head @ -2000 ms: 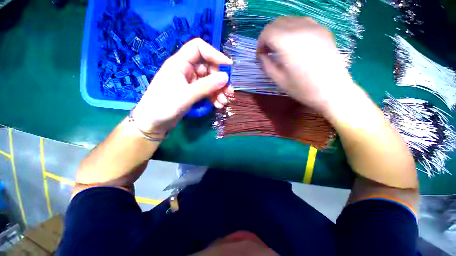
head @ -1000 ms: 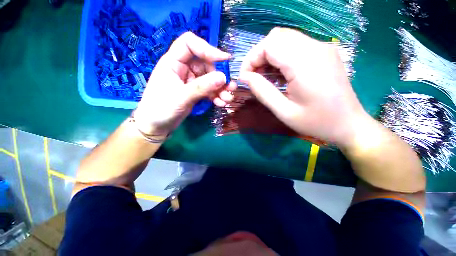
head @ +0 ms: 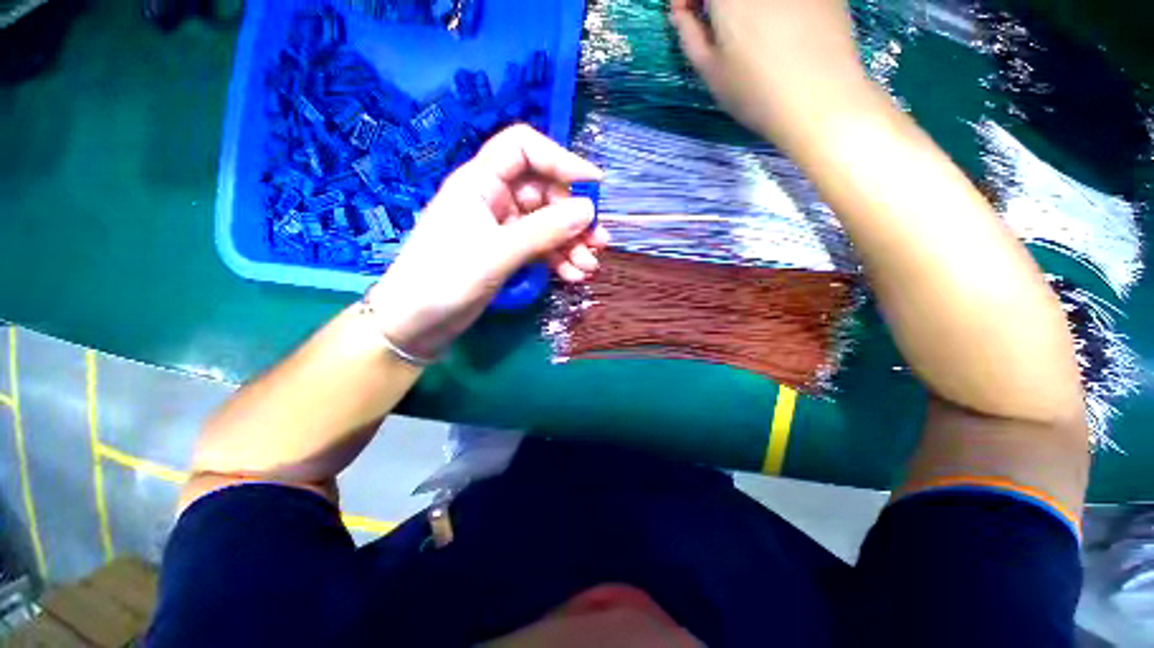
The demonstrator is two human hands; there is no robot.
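Note:
My left hand (head: 500,228) is shut on a small blue connector housing (head: 585,199), held between thumb and fingers just right of the blue parts bin (head: 232,215). A thin wire seems to trail right from the housing across the pale bundle. My right hand (head: 747,44) is at the top edge over the green wires (head: 658,57), partly cut off; its fingertips are blurred and I cannot tell if they hold a wire. The pale wires (head: 683,190) lie beyond the brown wires (head: 709,310).
Loose blue housings (head: 367,152) fill much of the bin. White wires (head: 1063,203) lie at the right, with a dark-centred bundle (head: 1098,361) nearer me, partly behind my right forearm. A dark pile (head: 1038,89) is at upper right. A yellow strip (head: 781,430) marks the bench edge.
My right hand has moved away from the housing, up to the far green wires, uncovering the pale and brown bundles. My left hand keeps the housing, and the view has shifted slightly.

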